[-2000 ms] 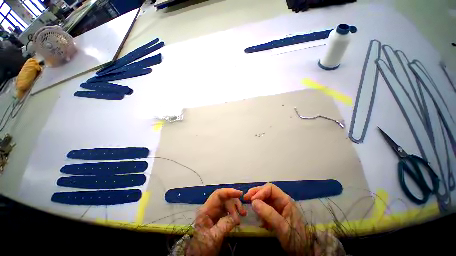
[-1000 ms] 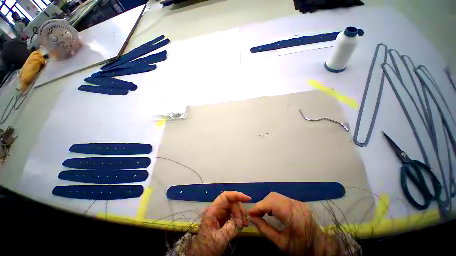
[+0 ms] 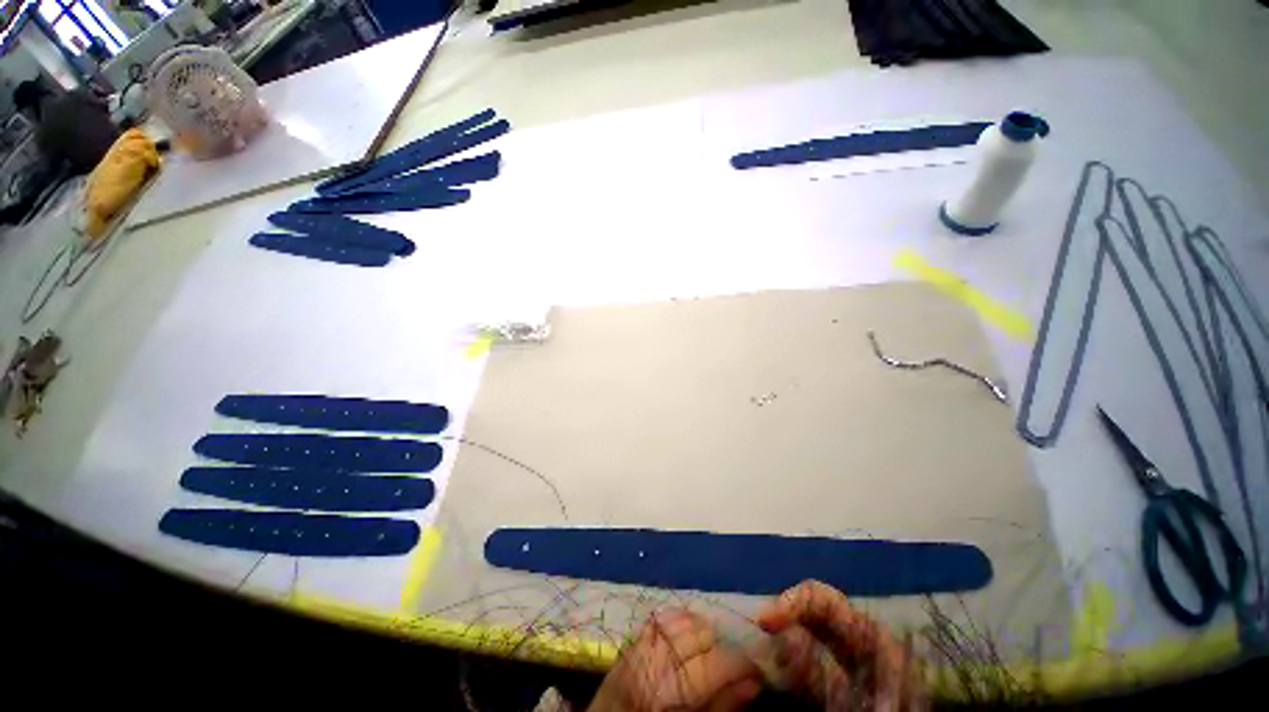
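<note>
A long navy strap lies flat near the front edge of the beige sheet, with a few tiny pale dots on its left part. My left hand and my right hand are close together just below the strap, cut off by the bottom edge. Their fingertips are blurred and bent. Whether a needle or thread is between them cannot be made out. Fine dark threads lie loose around both hands. Tiny shiny specks lie near the sheet's centre.
Several dotted navy straps lie in a row at left, others fanned upper left. Scissors and long grey outlined straps are at right. A white thread cone stands upper right. A silvery strand lies on the sheet.
The view has shifted, so the table things sit further right and mostly lower. Both hands have drawn down off the strap towards the near edge, uncovering the strap's middle.
</note>
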